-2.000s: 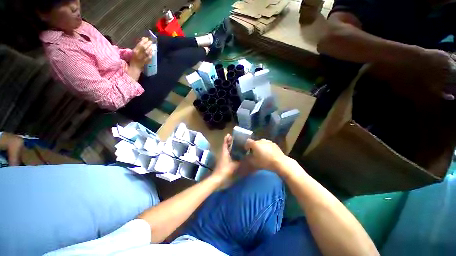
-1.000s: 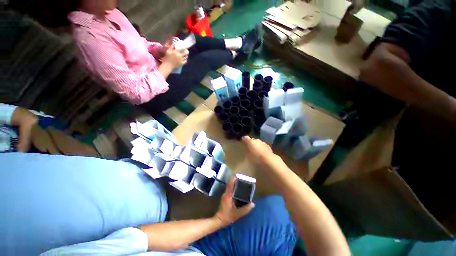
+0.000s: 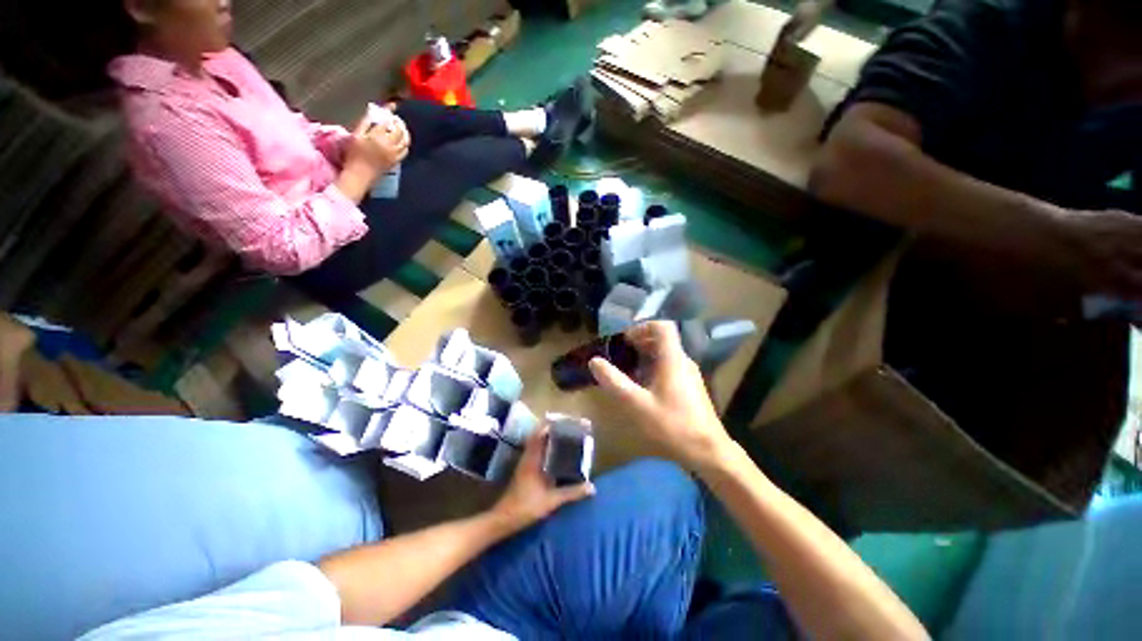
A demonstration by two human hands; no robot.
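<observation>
My left hand [image 3: 536, 486] holds a small white carton [image 3: 569, 452] with its open mouth facing up, just above my knee. My right hand [image 3: 664, 391] grips a black cylinder [image 3: 579, 366], tilted nearly level, above and to the right of that carton and apart from it. Upright black cylinders [image 3: 549, 273] stand tightly grouped on a brown cardboard sheet [image 3: 438, 301]. A cluster of open-flapped cartons [image 3: 413, 403] is left of my left hand. More white cartons [image 3: 649, 257] stand beside and behind the cylinders.
A large open brown carton [image 3: 864, 407] is at right, with a person in dark clothes [image 3: 933, 94] reaching over it. A person in a pink checked shirt [image 3: 244, 163] sits at upper left, holding a pale carton [image 3: 385, 178]. Flattened cardboard [image 3: 701, 119] lies beyond. A red object [image 3: 438, 82] is behind.
My right hand has taken a black cylinder from the cluster's near edge and brought it toward me. My left hand still holds the open carton. The whole view has shifted slightly.
</observation>
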